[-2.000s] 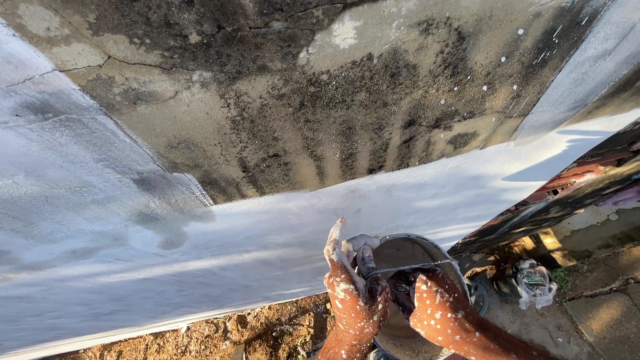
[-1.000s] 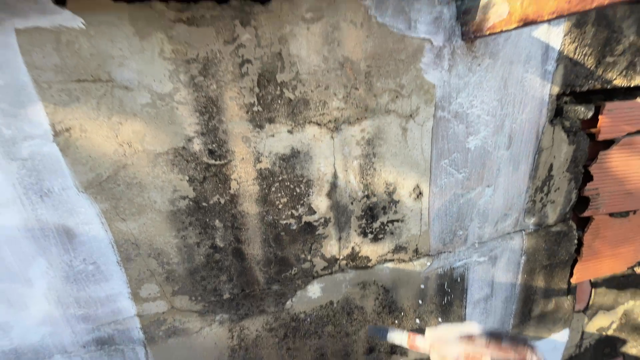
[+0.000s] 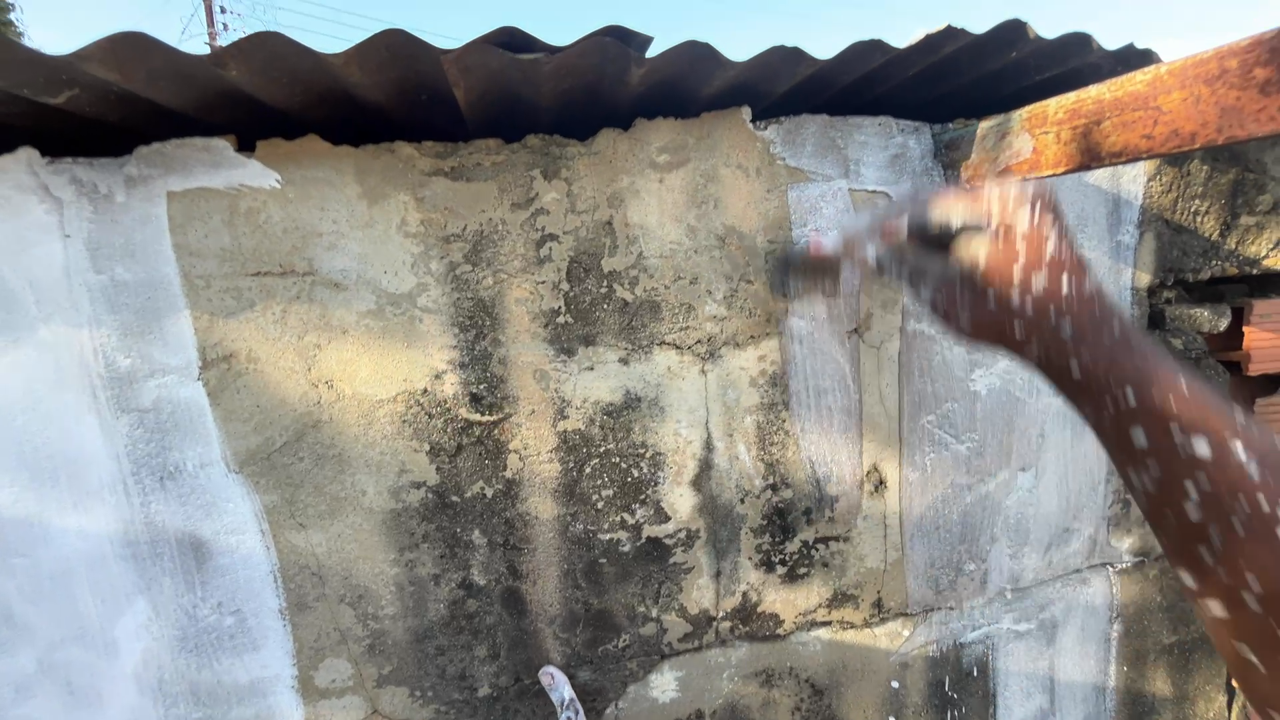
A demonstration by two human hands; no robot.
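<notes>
My right hand (image 3: 985, 240), blurred by motion and spattered with white paint, is shut on a paintbrush (image 3: 815, 270) at the upper right. The brush's bristles are at the wall, over a streak of thin white paint (image 3: 825, 400). Only one paint-covered finger of my left hand (image 3: 562, 692) shows at the bottom edge, so what that hand holds is hidden. Bare, stained plaster (image 3: 510, 400) fills the middle of the wall, between a broad white painted area (image 3: 110, 450) on the left and thinner white paint (image 3: 1000, 440) on the right.
A dark corrugated roof sheet (image 3: 580, 85) overhangs the top of the wall. A rusty metal beam (image 3: 1130, 105) juts in at the upper right, just above my right hand. Broken masonry and red hollow bricks (image 3: 1262, 335) lie at the right edge.
My right hand has risen from low on the wall to near the beam. A new white streak shows on the plaster. Two seconds ago both hands were at a paint bucket; the view has since tilted up.
</notes>
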